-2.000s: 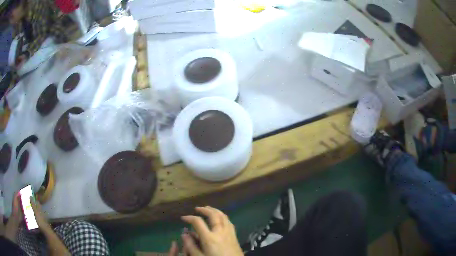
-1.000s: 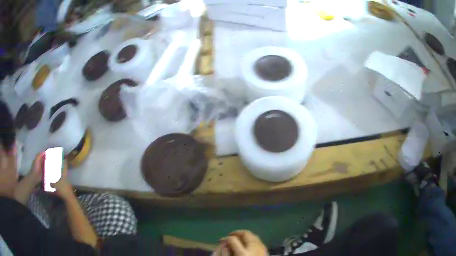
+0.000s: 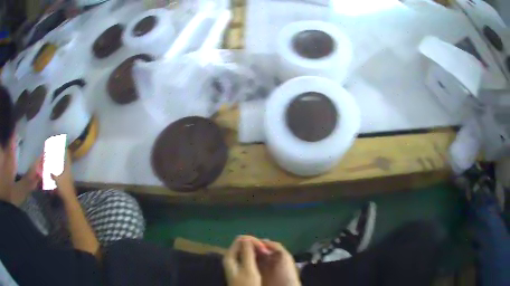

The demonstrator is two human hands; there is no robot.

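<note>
My left hand (image 3: 242,261) and my right hand (image 3: 276,263) are together over my lap at the bottom centre, fingers curled and touching. Whether they hold anything small is hidden. In front, a white drum body (image 3: 274,137) with a dark top disc (image 3: 311,117) sits at the table's wooden edge. A second white drum body (image 3: 345,58) stands right behind it. A round dark brown base (image 3: 190,153) lies to their left, at the table's edge. None of these is touched by my hands.
A clear plastic bag (image 3: 179,84) lies behind the brown base. More brown discs and white drums stand at left. A neighbour at left holds a bright smartphone (image 3: 54,162). An open white box (image 3: 450,75) and another person's legs are at right.
The view has shifted right and then tilted down, so the table things sit higher. My left hand has come into clear view, and both hands are now closed together.
</note>
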